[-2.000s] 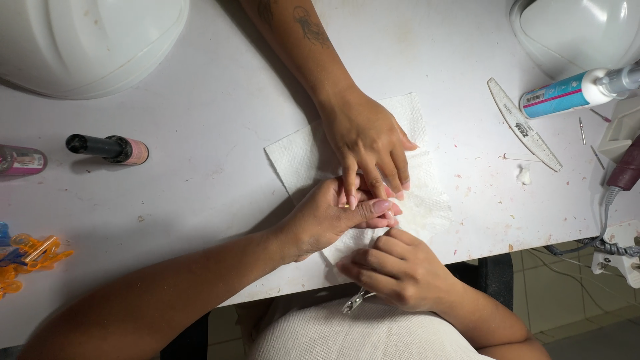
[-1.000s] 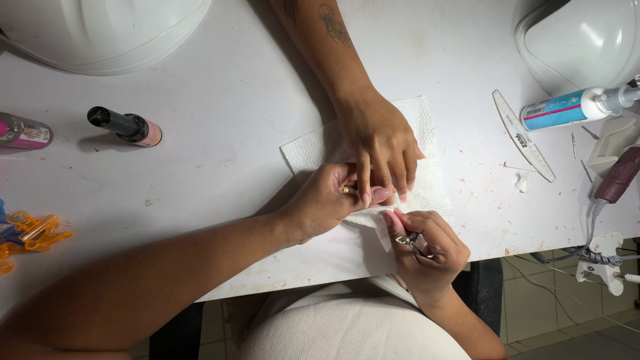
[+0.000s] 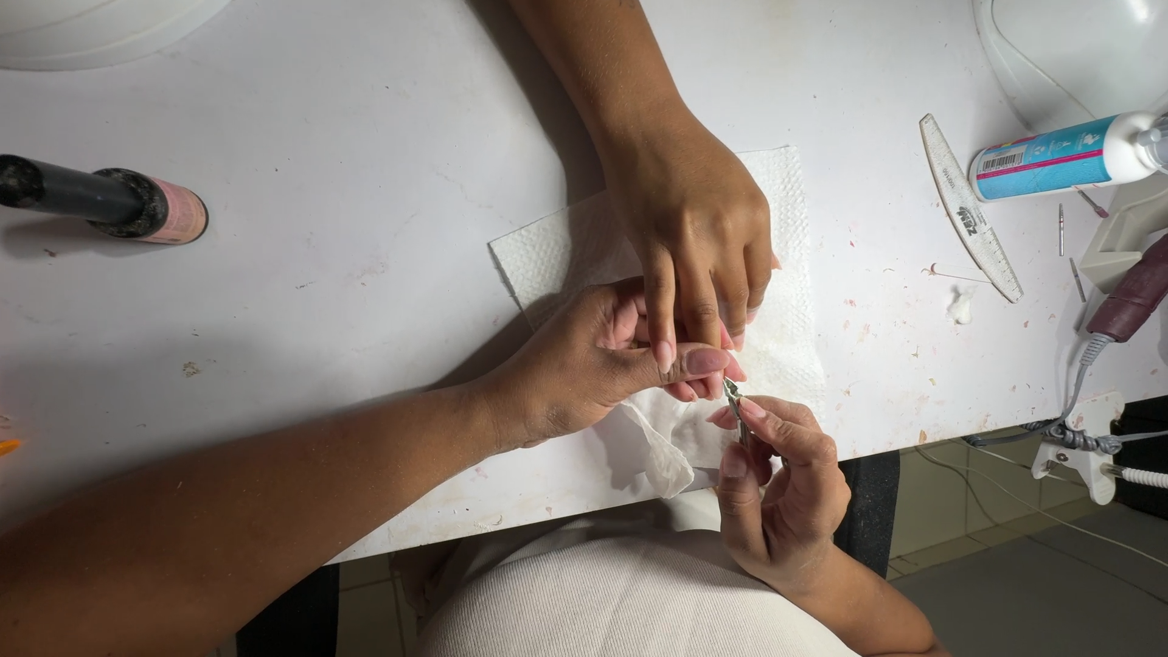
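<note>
My left hand (image 3: 584, 365) holds the fingers of another person's hand (image 3: 698, 219), which reaches in palm down from the top. My left thumb lies across those fingers near their tips. In my right hand (image 3: 785, 484) are small metal cuticle nippers (image 3: 741, 415), their jaws at one of the other person's fingertips. Whether the jaws touch the nail or skin cannot be told. Under the hands lies a white paper towel (image 3: 789, 338), with one corner folded up near the table's front edge.
A nail polish bottle (image 3: 173, 212) is at left. On the right are a nail file (image 3: 969, 210), a blue and white bottle (image 3: 1045, 164), a cotton piece (image 3: 960, 306), loose drill bits (image 3: 1060, 230), a maroon nail drill handpiece (image 3: 1131, 292) and a white clamp (image 3: 1081, 447).
My right hand has brought the nippers up from near my lap, where they pointed downward, to the other person's fingertip. The view is now closer.
</note>
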